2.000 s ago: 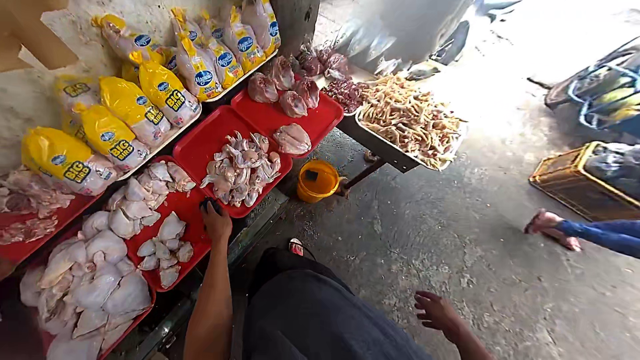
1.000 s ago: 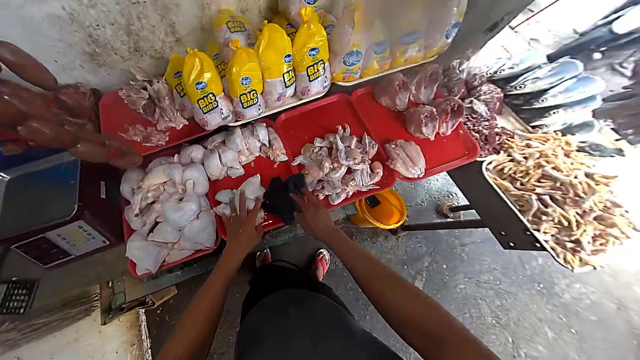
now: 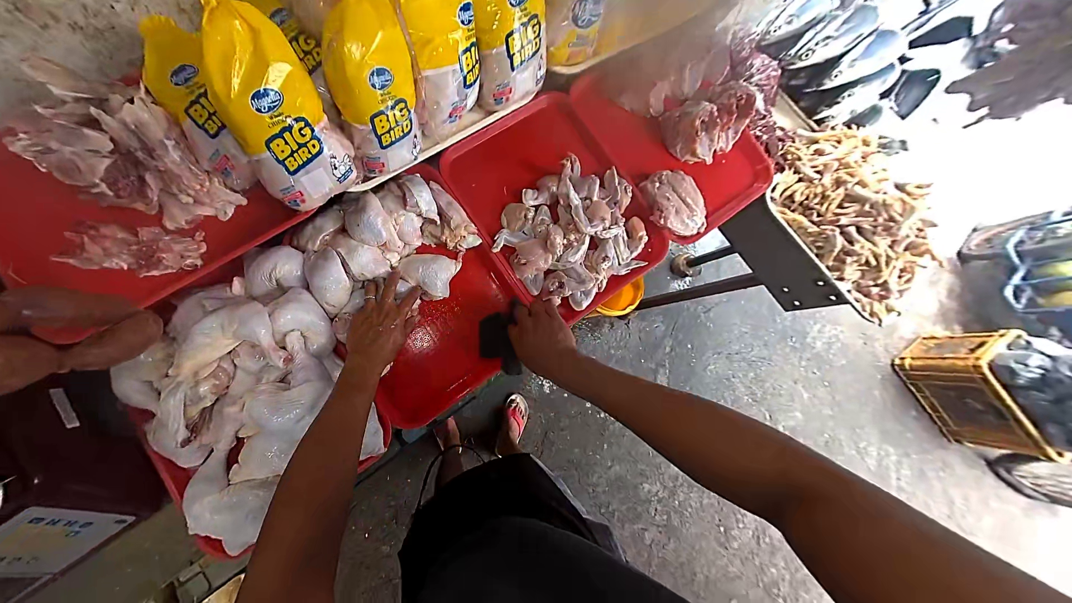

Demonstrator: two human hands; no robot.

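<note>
My left hand (image 3: 382,322) lies with its fingers spread on raw chicken pieces (image 3: 356,243) in a red plastic tray (image 3: 444,368). A dark cloth (image 3: 499,337) is gripped in my right hand (image 3: 540,333) at the tray's right edge, beside the tray of chicken wings (image 3: 574,230). The front part of the middle tray shows bare red plastic with wet specks. Large chicken leg quarters (image 3: 251,394) are heaped left of my left hand.
Bagged whole chickens (image 3: 276,117) stand behind the trays. Chicken feet (image 3: 854,209) fill a tray at right, near whole fish (image 3: 846,67). Bony cuts (image 3: 126,159) lie at back left, above a scale (image 3: 59,536). A yellow crate (image 3: 963,385) stands on the floor.
The pieces near my left hand now lie farther back in the tray, baring its front part. My right hand and the dark cloth are at the tray's right edge. The view has moved nearer.
</note>
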